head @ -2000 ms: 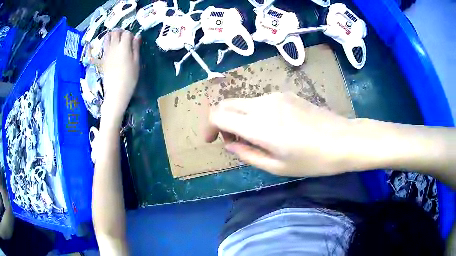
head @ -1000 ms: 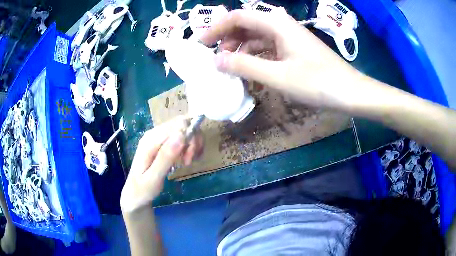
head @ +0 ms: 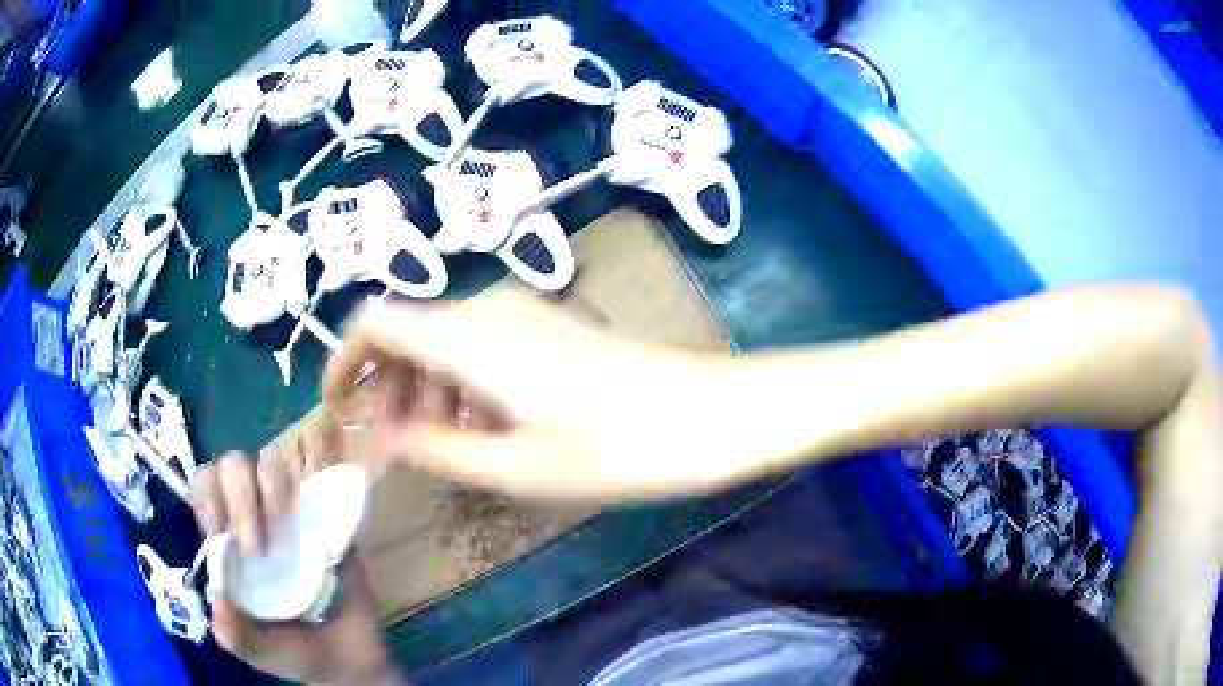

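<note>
My left hand holds a white plastic housing at the lower left, plain back up, over the pad's left edge. My right hand is just above and right of it, blurred, fingers bent; I cannot tell whether it holds something small. The tan cardboard pad with dark grease-like spots lies under my right forearm. Finished-looking units with black vent slots and red lettering, such as the rightmost unit, stand grouped at the back of the bench.
Loose white housings lie along the left of the dark green bench. A blue crate stands at the far left. A large blue crate rims the right side, and many small parts show in it at the lower right.
The view has swung right. My left hand now grips the housing from the side, and the housing has turned and sits lower. My right hand has come off it and moved down.
</note>
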